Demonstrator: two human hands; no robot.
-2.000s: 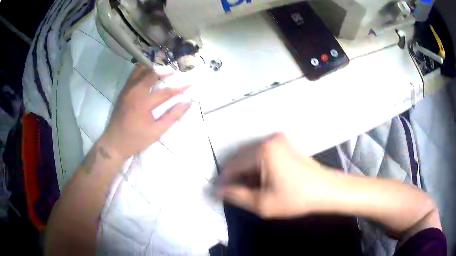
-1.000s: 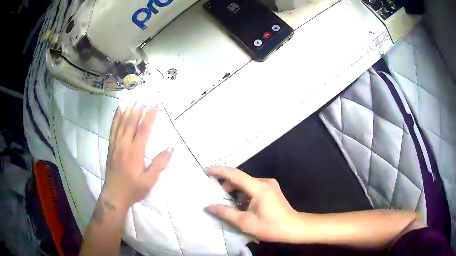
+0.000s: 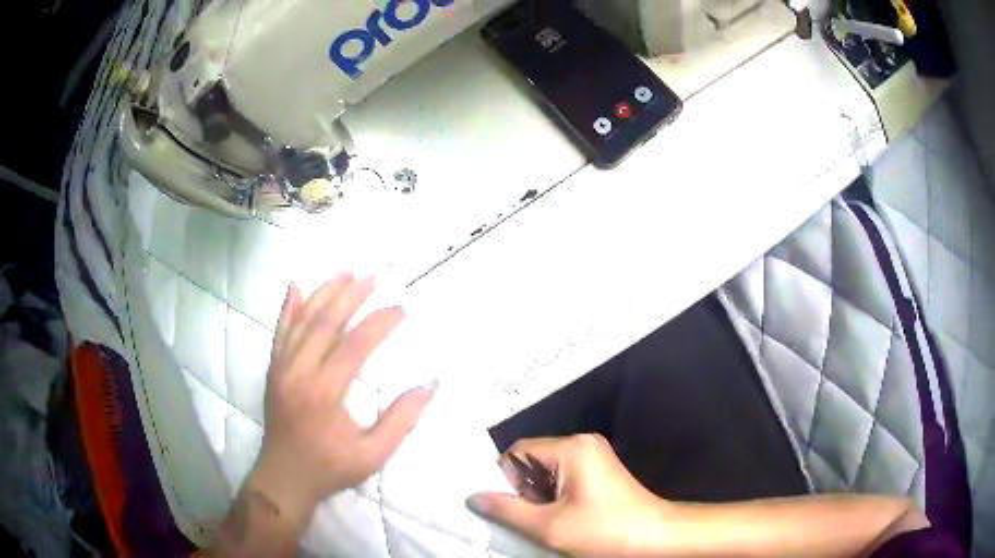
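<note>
A white quilted panel (image 3: 207,316) lies on the machine bed and runs from under the sewing head down toward the lap. My left hand (image 3: 338,392) lies flat on the panel, fingers spread, a little below the needle area (image 3: 316,191). My right hand (image 3: 578,496) is at the panel's right edge near the bed's front edge, thumb and fingers bent around it. Small dark metal blades, possibly thread snips (image 3: 531,477), show in the right palm. Whether the fingertips pinch the panel's edge is hard to tell.
The cream sewing machine head (image 3: 284,76) stands at upper left. A smartphone (image 3: 584,87) lies on the white bed (image 3: 655,240). Grey quilting with a purple edge (image 3: 840,349) hangs at right. An orange crate rim (image 3: 98,447) is at left. Small tools (image 3: 873,33) lie at upper right.
My left hand has moved down from the needle area over the panel. My right hand stays by the panel's edge, now lower, fingers more closed. The view has shifted.
</note>
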